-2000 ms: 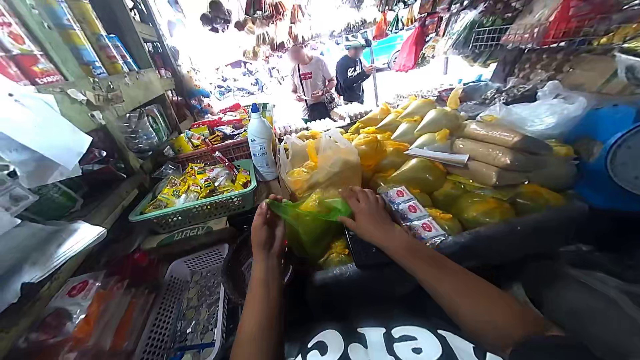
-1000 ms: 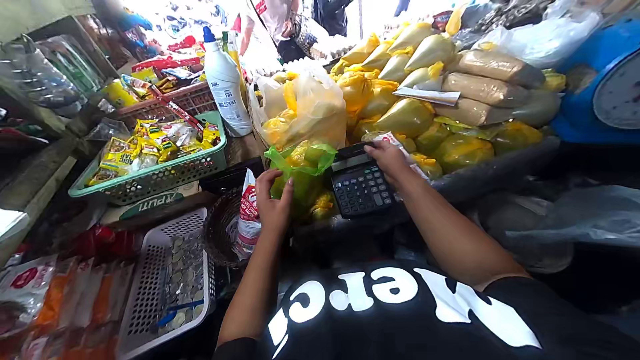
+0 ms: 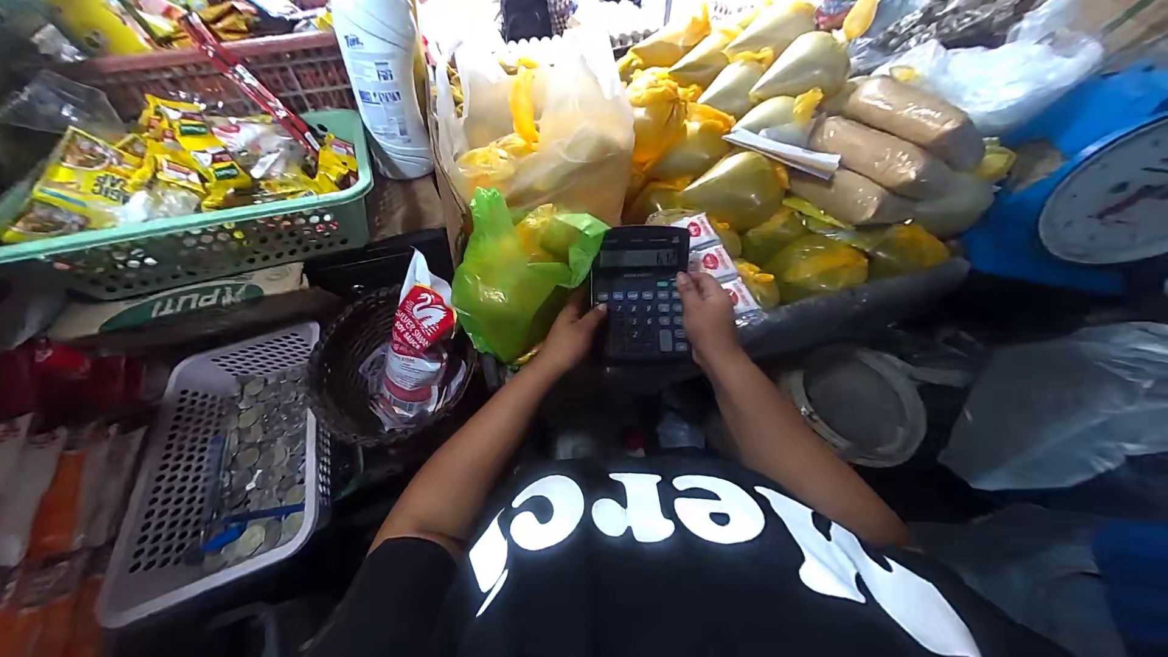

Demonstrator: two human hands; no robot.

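A black desktop calculator [image 3: 641, 297] is held between my two hands, its lit display facing me. My left hand [image 3: 573, 336] grips its lower left edge, beside a green plastic bag [image 3: 511, 283] with yellowish contents. At the calculator's right edge, my right hand [image 3: 707, 315] holds on with the thumb near the keys. White sachets with red print [image 3: 716, 260] lie just behind that hand. A larger whitish plastic bag [image 3: 584, 137] with yellow-tied bundles stands behind the green bag.
Several yellow-tied bags [image 3: 741, 187] and brown packs [image 3: 881, 146] are heaped behind. A blue dial scale [image 3: 1022, 219] stands right. Left are a green basket [image 3: 274, 233] of seasoning packets, a white bottle [image 3: 383, 91], a wicker basket [image 3: 342, 365] and a coin-filled plastic basket [image 3: 178, 456].
My left hand has moved from the green bag to the calculator's left side. My right hand stays at the calculator's right edge since one second ago. The view has tilted down.
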